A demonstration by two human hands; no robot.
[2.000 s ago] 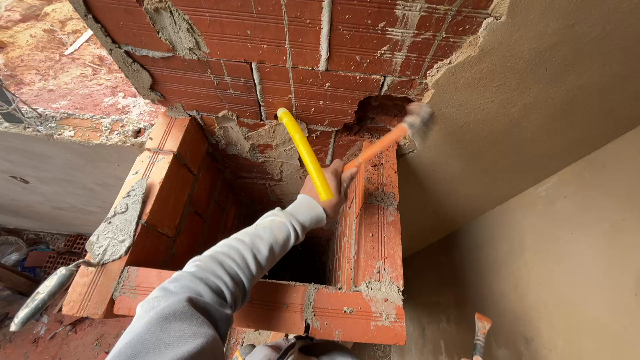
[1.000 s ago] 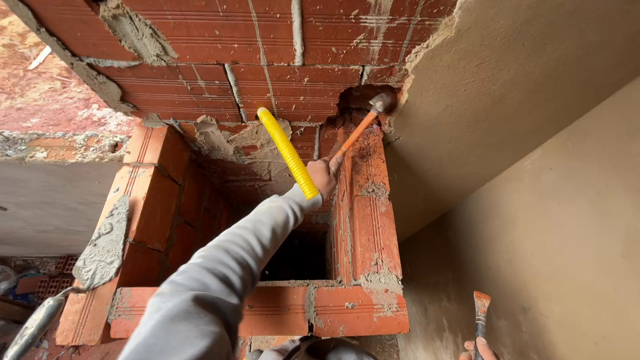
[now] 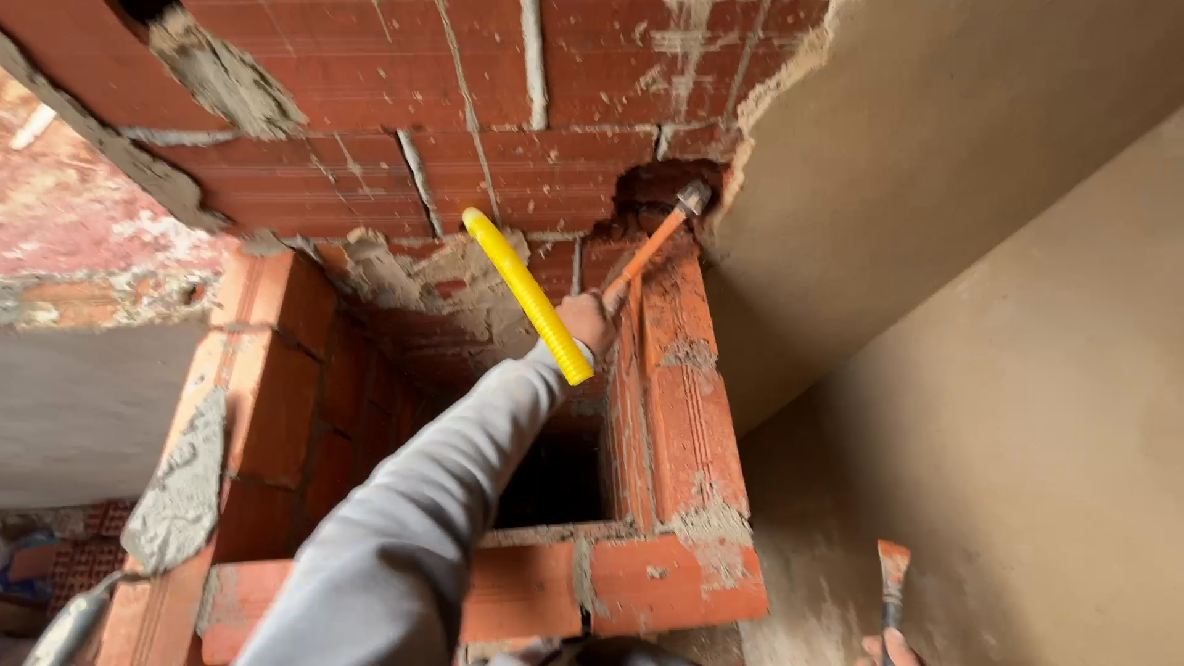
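My left hand (image 3: 587,322), at the end of a grey sleeve, grips an orange-handled hammer (image 3: 652,248). Its metal head lies at the right of a broken hole (image 3: 647,190) in the red hollow-brick wall (image 3: 564,176), beside the plaster edge. A yellow corrugated conduit (image 3: 527,296) sticks out above my left wrist. At the bottom right, the fingers of my right hand (image 3: 890,647) are closed on a flat-ended tool (image 3: 893,583) with a dark handle and reddish tip; its exact kind is unclear. A mortar-covered trowel (image 3: 180,490) lies on the left brick wall.
Low brick walls frame a deep dark shaft (image 3: 555,476): a front course (image 3: 518,592), a right wall (image 3: 698,435) and a left wall (image 3: 250,370). Plastered surfaces (image 3: 925,139) slope along the right. Perforated bricks (image 3: 88,564) and debris lie at the lower left.
The hammer head, blurred over the plaster edge two seconds ago, now lies at the hole. The fingers of my right hand have come into view below the flat-ended tool.
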